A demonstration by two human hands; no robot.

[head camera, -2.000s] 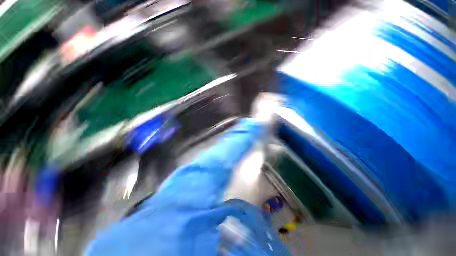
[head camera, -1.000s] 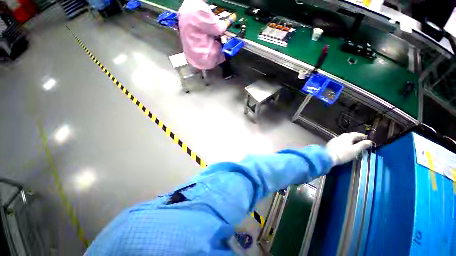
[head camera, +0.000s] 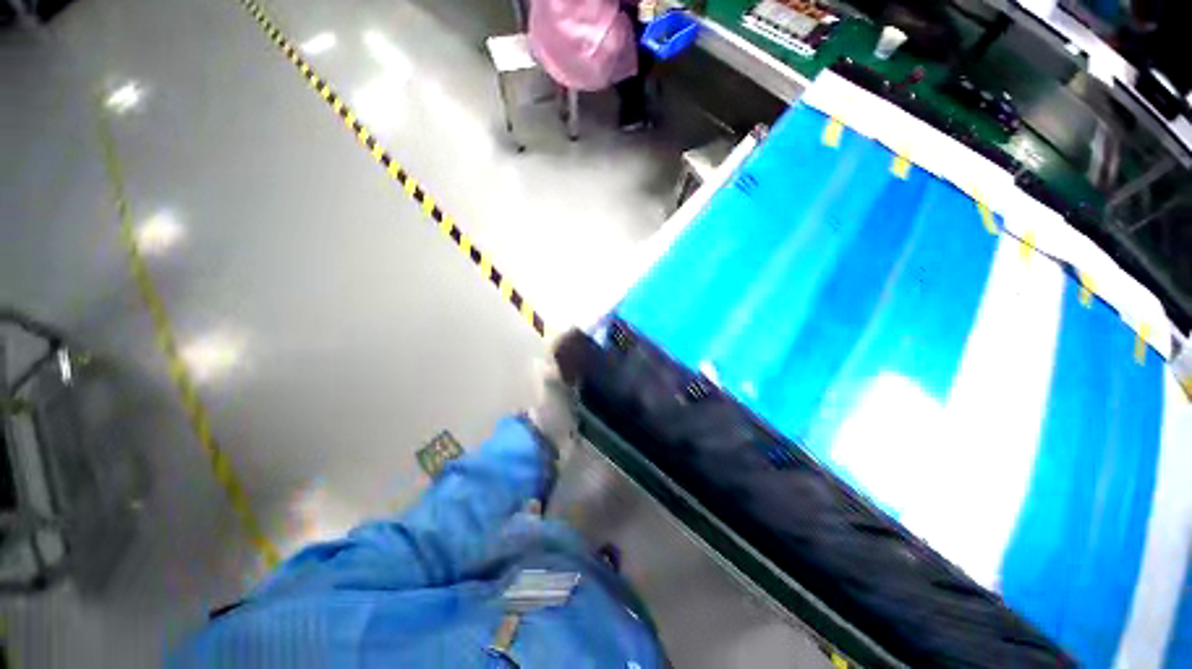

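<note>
The trolley's green lower edge [head camera: 732, 549] runs diagonally at the lower middle. On it lie long flat units [head camera: 837, 301] side by side, with glossy blue and white tops and yellow tape tabs near the far edge. Their black ends [head camera: 771, 471] face me. My left hand [head camera: 556, 399], in a white glove and blue sleeve, is at the near left corner of the trolley. It is small and blurred, and its fingers are partly lost against the dark corner, so its grip cannot be told. My right hand is not in view.
Behind the units stands a green-topped line [head camera: 856, 42] with a blue bin [head camera: 669, 35], a white cup [head camera: 889, 42] and an open assembly [head camera: 791, 24]. A person in pink [head camera: 582, 39] is by a stool [head camera: 510, 55]. Yellow-black tape [head camera: 412, 190] crosses the floor. A metal frame [head camera: 39, 457] stands at far left.
The trolley and units now show much more fully and at a new angle. My left hand appears lower and further left, at the unit stack's near left corner. The line and the person have shifted up in view.
</note>
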